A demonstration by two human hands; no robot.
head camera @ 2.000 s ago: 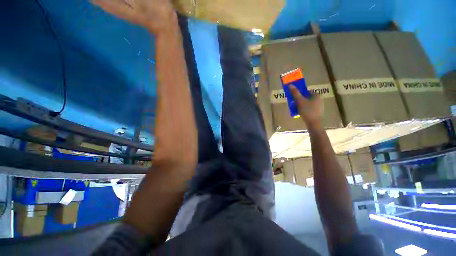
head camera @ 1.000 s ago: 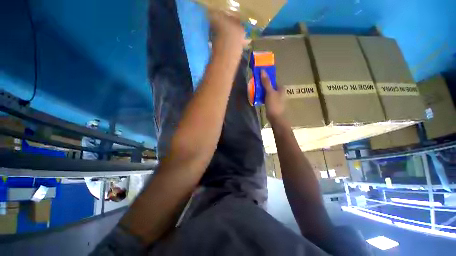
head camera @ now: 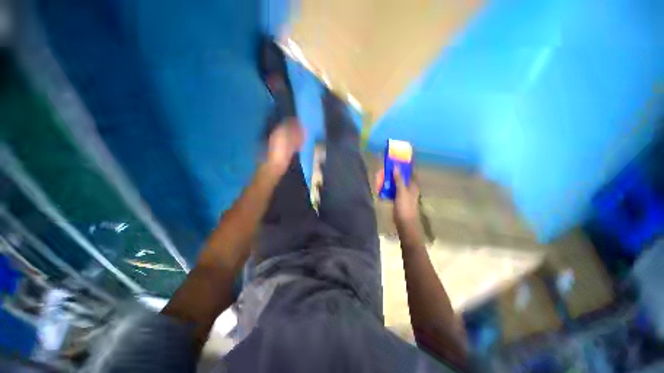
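A large brown carton [head camera: 378, 51] lies at the top centre, cut off by the frame edge, with a pale shiny strip along its lower left edge. My right hand [head camera: 405, 191] holds the blue and orange tape dispenser [head camera: 397, 164] below the carton, apart from it. My left hand [head camera: 285, 140] is in front of my legs, below and left of the carton. It is blurred, and its fingers cannot be made out. The whole picture is blurred by motion.
Blue floor [head camera: 480, 116] surrounds the carton. Stacked brown cartons [head camera: 473, 197] stand at the right behind my right hand, with more cartons [head camera: 528, 306] at the lower right. A green bench surface with pale framing [head camera: 109, 240] runs along the left.
The view has turned, so more of the carton shows at the top and the green surface appears at left. My left hand has come away from the carton. My right hand still holds the dispenser.
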